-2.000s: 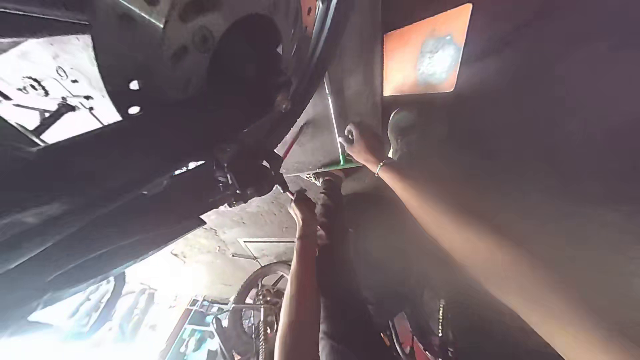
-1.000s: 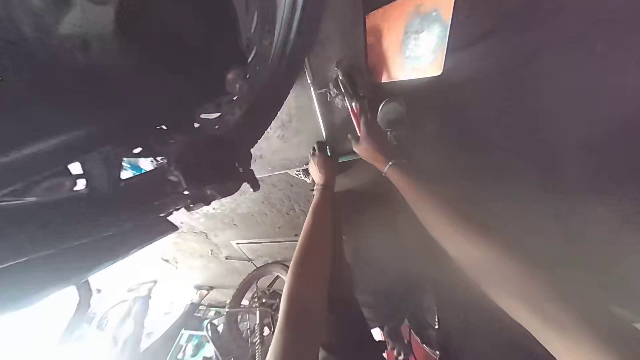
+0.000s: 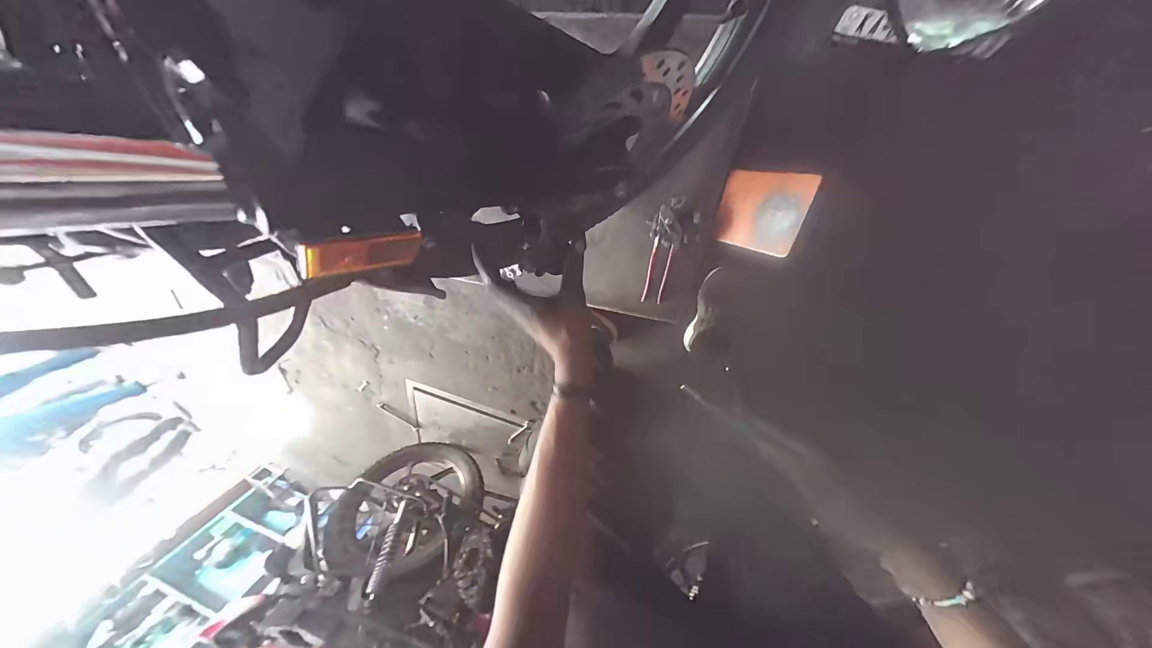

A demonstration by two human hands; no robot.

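My left hand (image 3: 549, 319) reaches up to the dark underside of a motorcycle (image 3: 432, 117), its thumb and fingers spread around small mechanical parts (image 3: 535, 256). Whether the fingertips touch them is hard to tell. At the lower right, my right hand (image 3: 877, 540) is dim and blurred, with a bracelet at its wrist. A thin pale rod (image 3: 706, 400) points up and left from near that hand; the grip on it is unclear. Pliers with red handles (image 3: 661, 261) lie on the concrete floor, beyond my left hand.
An orange panel with a pale round patch (image 3: 769, 211) is beside the pliers. An amber lens (image 3: 360, 256) and a perforated brake disc (image 3: 670, 81) show on the motorcycle. Another motorcycle wheel (image 3: 423, 495) and a metal frame (image 3: 468, 405) are at the lower left.
My left hand has moved from the long rod on the floor to the motorcycle. My right hand has left the pliers and drawn back to the lower right. The view has shifted.
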